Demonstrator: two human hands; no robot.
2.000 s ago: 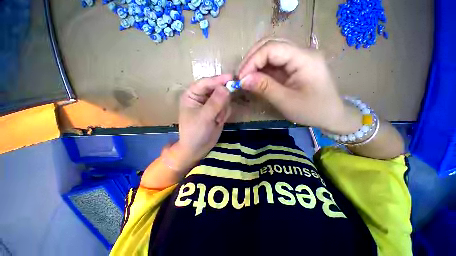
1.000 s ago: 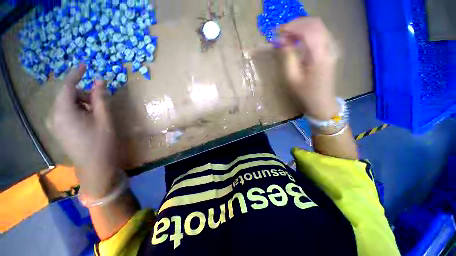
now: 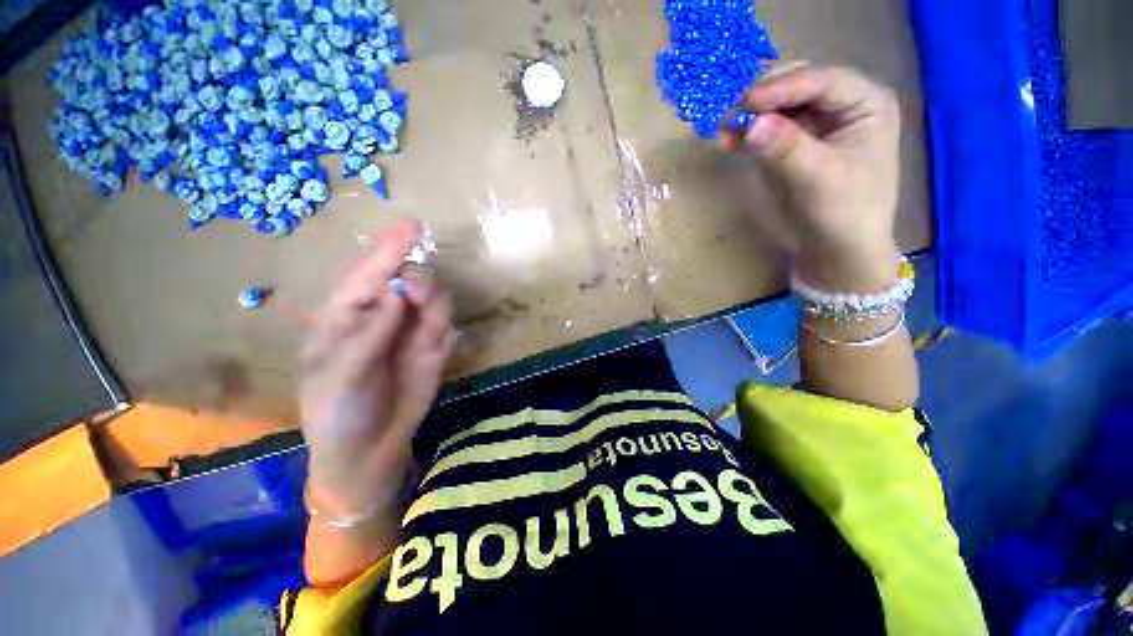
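Observation:
My left hand [image 3: 379, 354] is over the table's near left part, with a small pale-and-blue part [image 3: 400, 286] between its fingertips. My right hand [image 3: 826, 155] is at the near edge of the small blue parts pile [image 3: 714, 62], its thumb and finger pinching a small blue part [image 3: 743, 121]. The large pile of pale-faced blue parts [image 3: 249, 106] lies at the far left. A single pale-faced part [image 3: 252, 298] lies apart, left of my left hand. A round white disc [image 3: 542, 85] sits on a dark stain between the piles.
The table [image 3: 522, 174] is covered with brown taped cardboard with glare spots. An orange piece [image 3: 186, 437] is at its near left edge. A large blue tray [image 3: 975, 186] with blue parts stands at the right. A dark curved rim [image 3: 62, 292] runs along the left.
My left hand has moved from the pale-faced pile right and nearer me, a part in its fingers. The single pale part now shows on the table. My right hand has moved slightly right, holding a blue part.

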